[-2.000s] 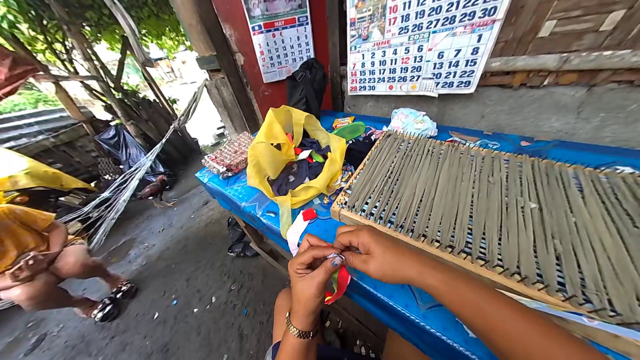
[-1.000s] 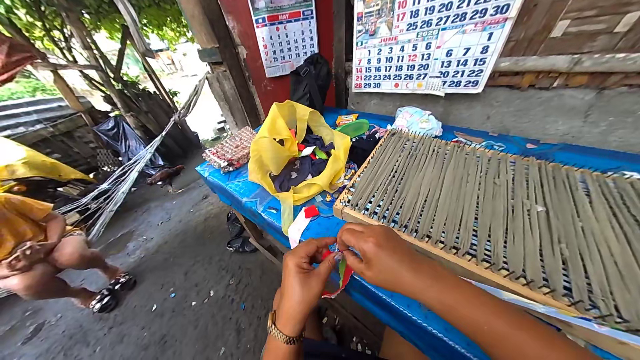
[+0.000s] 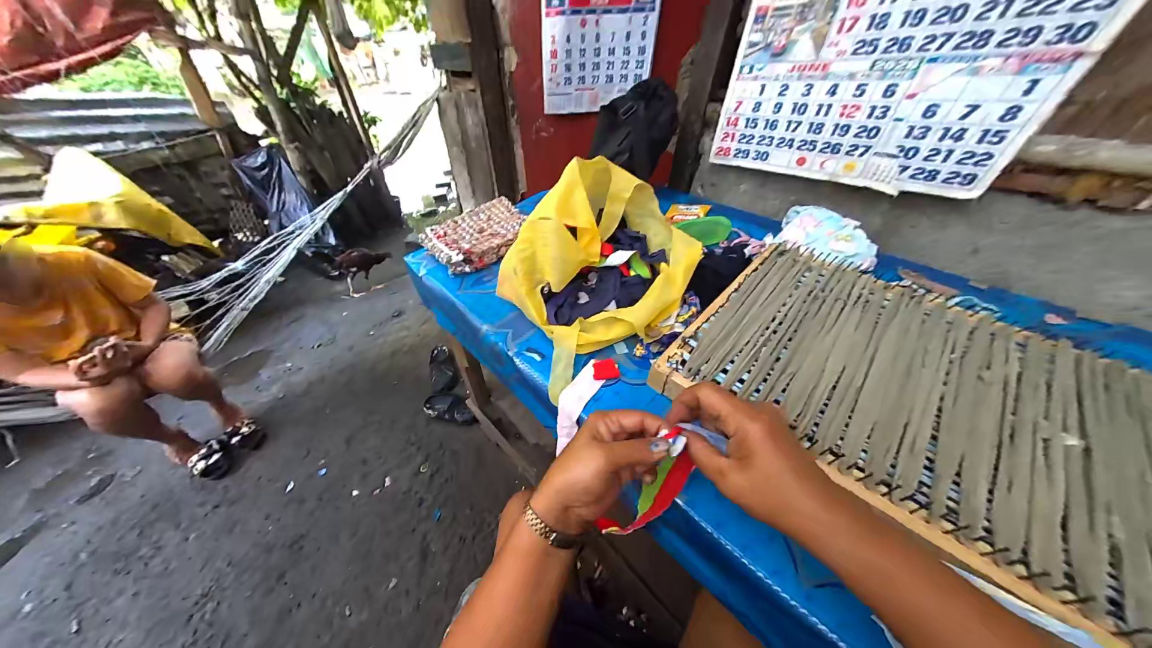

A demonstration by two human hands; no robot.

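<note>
My left hand and my right hand meet at the near edge of the table, fingertips pinching fabric strips together. A red and green strip hangs in a loop below my fingers, and a pale bluish end shows at my right fingertips. Just behind my left hand lies a white strip with a red end. To the right, grey-brown fabric strips are stretched side by side over a wooden frame with nails. A yellow bag holding dark and coloured cloth scraps stands beyond my hands.
A blue-covered table carries the frame, the bag and a woven multicoloured mat. Bunched pale cloth lies behind the frame. Black sandals are on the ground by the table leg. A seated person, a hammock and a chicken are at left.
My hands have stayed together at the table edge. The red and green strip now hangs in a wider loop, with more green showing than two seconds ago. A pale bluish end now shows at my right fingers.
</note>
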